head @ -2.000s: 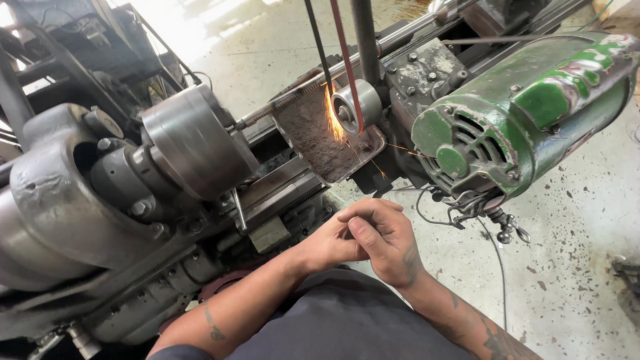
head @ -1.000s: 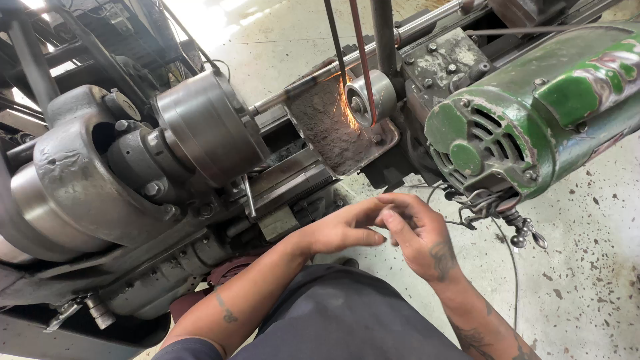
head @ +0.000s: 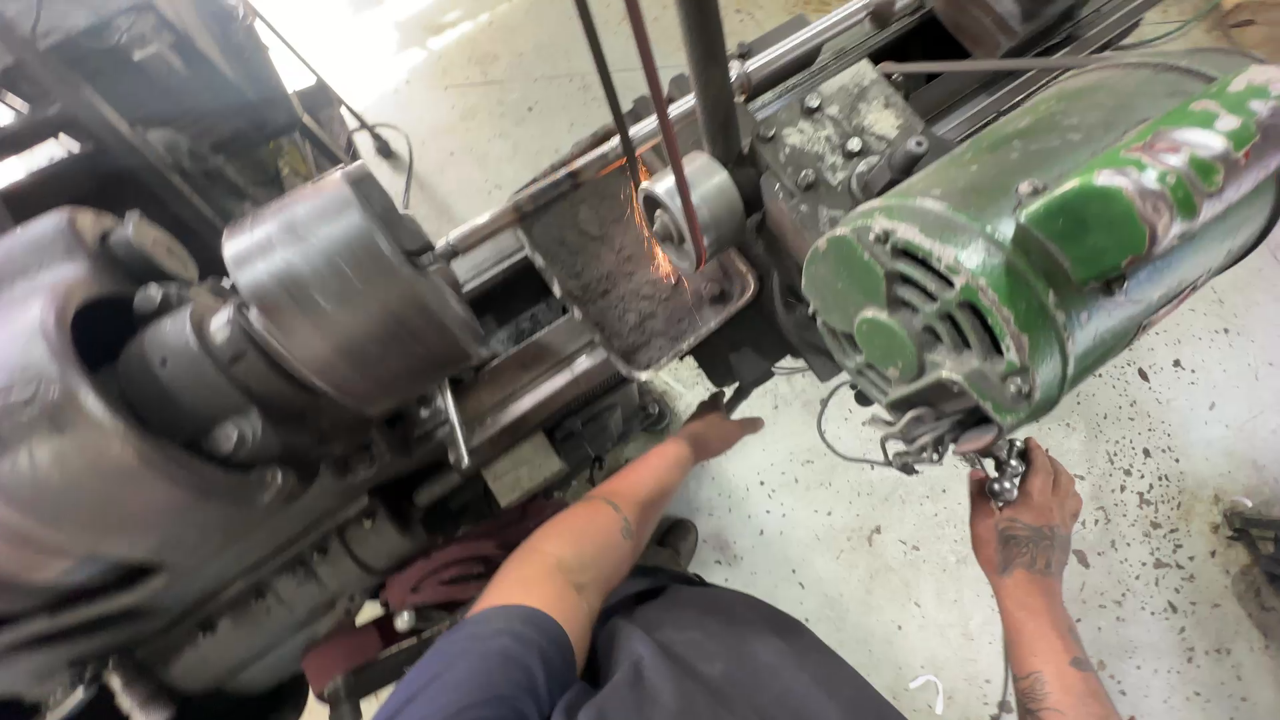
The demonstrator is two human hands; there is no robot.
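Observation:
My left hand [head: 722, 428] reaches forward beside a dark lever under the lathe carriage; its fingers are partly hidden, so its hold on the lever is unclear. My right hand [head: 1030, 500] is on a metal ball-handled crank [head: 1006, 470] below the green electric motor [head: 930, 290]. A belt [head: 665, 135] runs around a metal contact wheel [head: 700, 210], and orange sparks [head: 645, 225] fly at the wheel's left side. Beneath it, a metal tray [head: 745, 290] holds grey-brown grit. A thin metal rod [head: 460, 240] extends from the lathe chuck [head: 350, 290] toward the wheel.
The lathe headstock [head: 50, 400] fills the left side. Bed rails [head: 530, 385] run diagonally under the tray. A loose cable [head: 825, 425] hangs below the motor. A dark shoe [head: 675, 543] stands on the speckled concrete floor [head: 850, 590], and dark red cloth-like material [head: 465, 565] lies under the lathe.
My hands, together in front of me before, have parted. The left has reached forward to the lever area, and the right has moved right onto the ball-handled crank. Sparks continue at the wheel.

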